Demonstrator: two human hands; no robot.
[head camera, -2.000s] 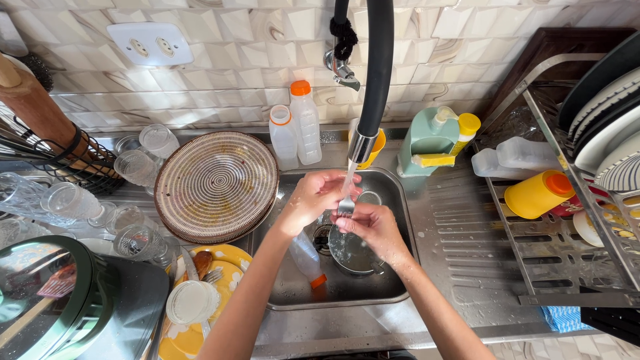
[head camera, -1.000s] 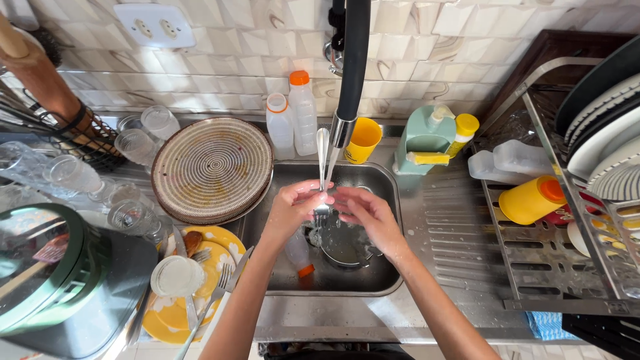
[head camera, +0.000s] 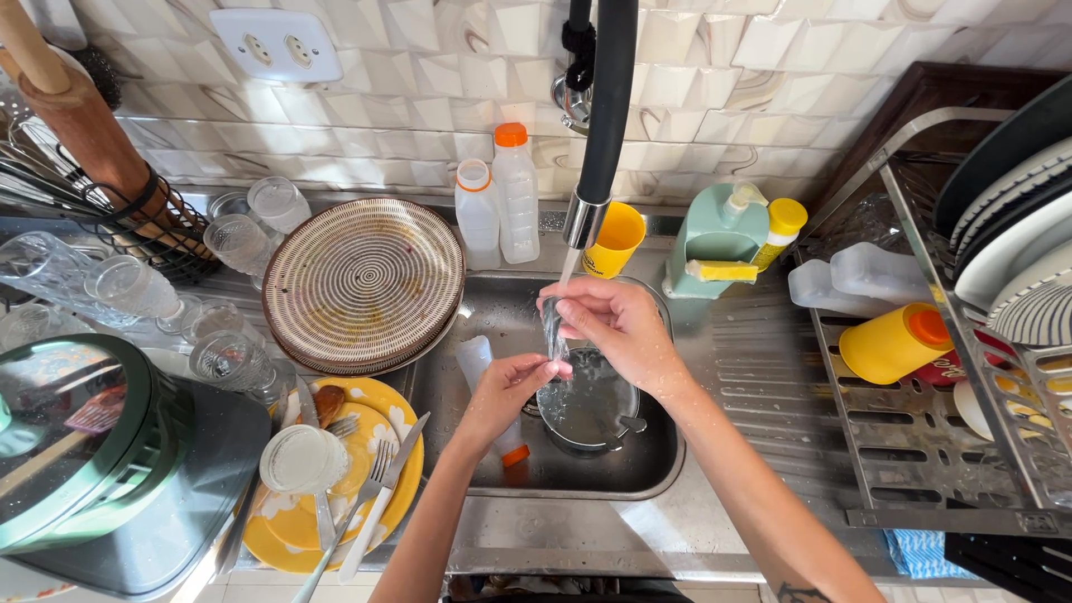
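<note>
Both hands are over the steel sink (head camera: 662, 469), under water running from the black faucet hose (head camera: 605, 126). My right hand (head camera: 611, 327) grips the upper end of a wet metal utensil (head camera: 553, 327), which earlier frames show as a fork. The fingers of my left hand (head camera: 523, 381) pinch its lower end. Below the hands, a round metal pan (head camera: 590, 410) holding water stands in the basin. A plastic bottle (head camera: 476, 360) with an orange cap lies beside it, partly hidden by my left wrist.
Patterned plates (head camera: 364, 285) are stacked left of the sink, with glasses (head camera: 230, 360) farther left. Yellow plates (head camera: 394, 419) bear cutlery and a strainer. Bottles (head camera: 515, 197), a yellow cup (head camera: 615, 239) and a soap dispenser (head camera: 720, 234) stand behind. A dish rack (head camera: 846, 419) is at right.
The fork stood upright with its handle above my hands a second ago; now its handle end no longer rises above them. My right hand has moved up to its top, with my left hand lower.
</note>
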